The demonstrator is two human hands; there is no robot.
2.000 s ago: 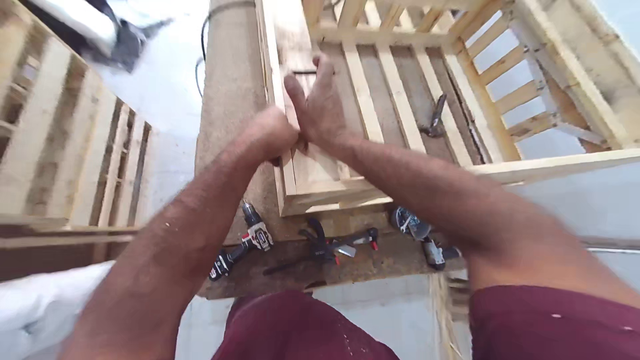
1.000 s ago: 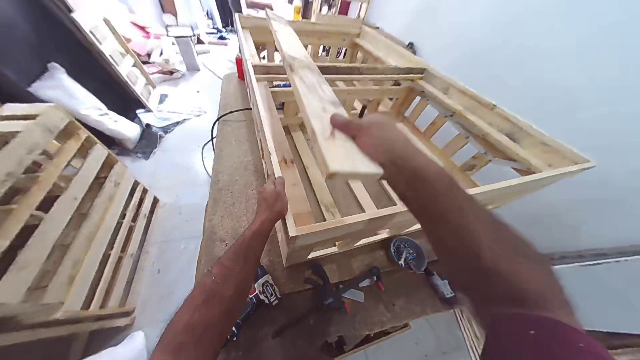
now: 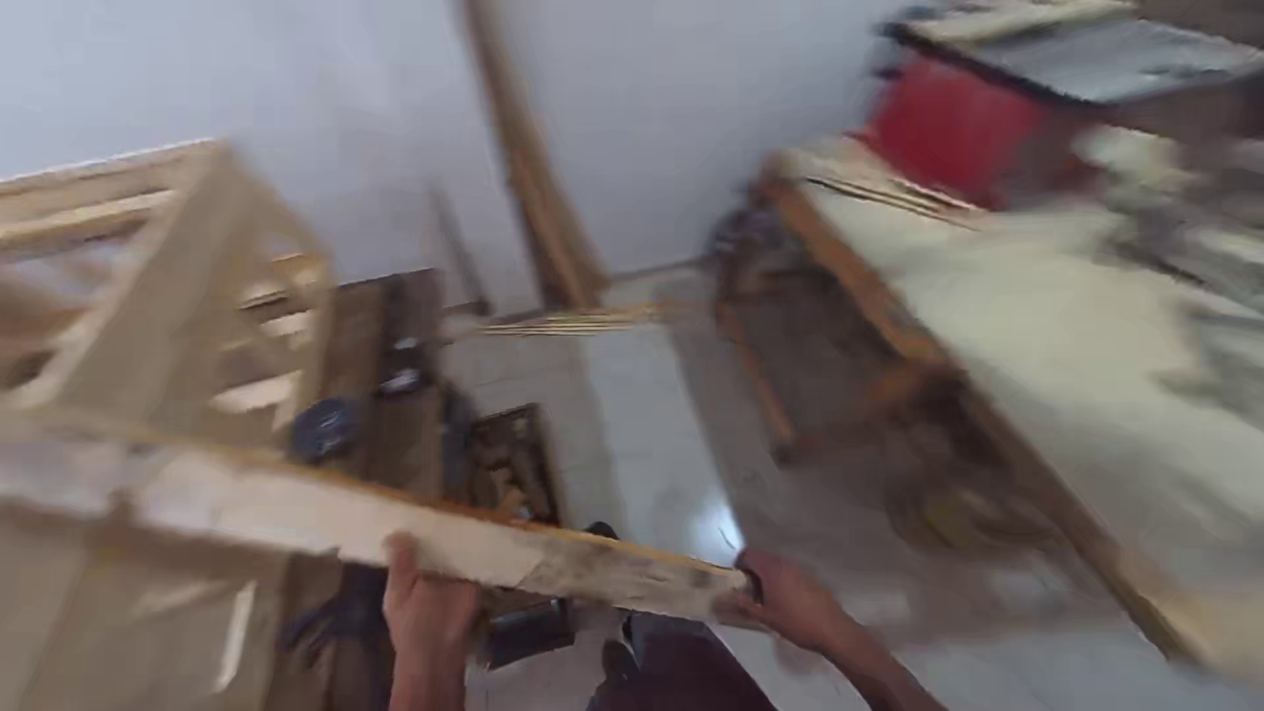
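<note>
A long wooden board (image 3: pixel 474 548) spans the lower left of the blurred view, its far part running out at the left edge. My left hand (image 3: pixel 430 602) grips it from below near its middle in view. My right hand (image 3: pixel 790 597) holds its right end, fingers wrapped around the end. Behind the board at the left is the slatted wooden frame (image 3: pixel 188 296), on the workbench (image 3: pixel 360 395). A round blue-and-dark tool (image 3: pixel 324 430) lies beside the frame, its kind too blurred to tell.
At the right stands a table with a pale top (image 3: pixel 1066 326) and a red object (image 3: pixel 953 128) at its back. A tray or box (image 3: pixel 513 464) with small pieces sits low by the bench. Wooden lengths (image 3: pixel 538 197) lean at the wall; thin strips (image 3: pixel 573 322) lie at its foot.
The view has swung far to the right. One second ago my right hand held a board over the frame and my left hand was on the frame's side; now both hands hold a board.
</note>
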